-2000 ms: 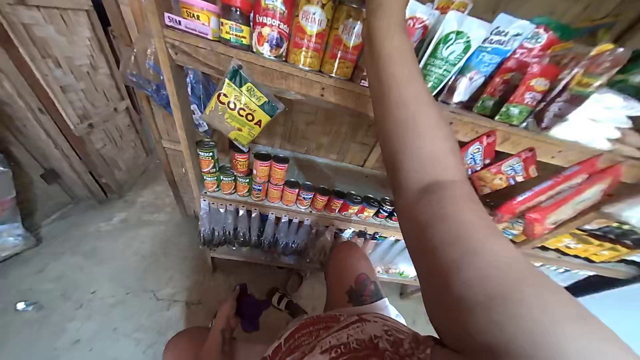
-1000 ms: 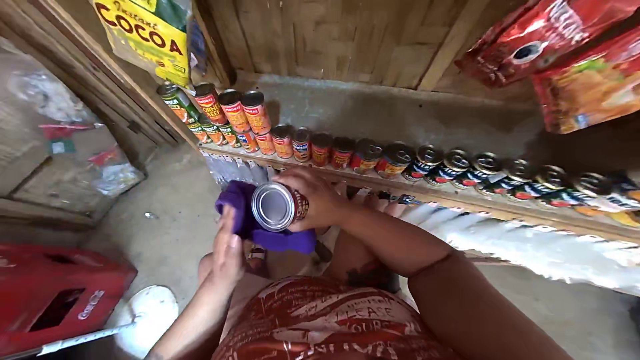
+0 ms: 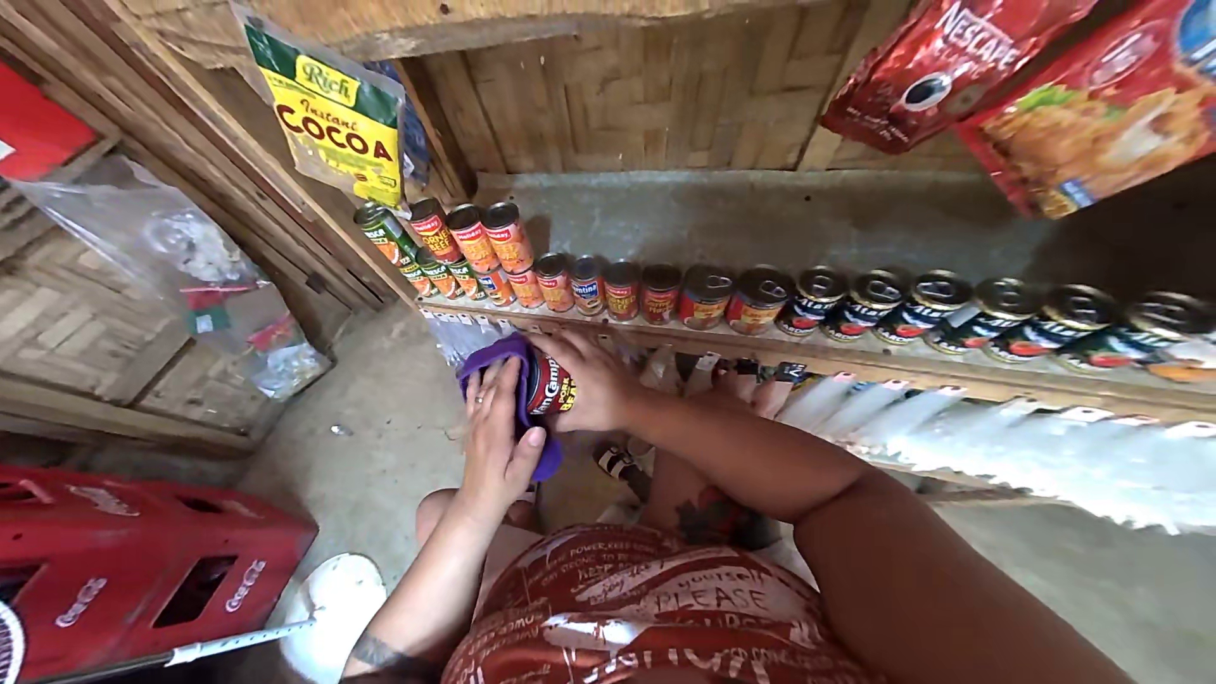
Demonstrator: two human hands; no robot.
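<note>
A Van Camp's pork and beans can (image 3: 549, 385) lies tilted between my two hands, just in front of the shelf edge. My right hand (image 3: 594, 385) grips its right side. On the other side my left hand (image 3: 496, 418) presses a purple cloth (image 3: 489, 356) against the can, with the fingers spread over the cloth. The cloth's lower end hangs below the can. Behind my hands, a row of small food cans (image 3: 622, 290) stands on the wooden shelf, stacked in two layers at its left end.
A cocoa pack (image 3: 337, 123) hangs at the shelf's left post. Red coffee (image 3: 950, 76) and breading packs (image 3: 1102, 114) hang at upper right. Clear plastic packs (image 3: 997, 437) hang under the shelf edge. Red Coca-Cola crates (image 3: 142, 570) and a white round object (image 3: 337, 613) are at lower left.
Two seconds ago an arm reached to the upper shelf. One second ago the can's lid end faced up in my right hand; now its printed side shows and my left hand presses the cloth on it.
</note>
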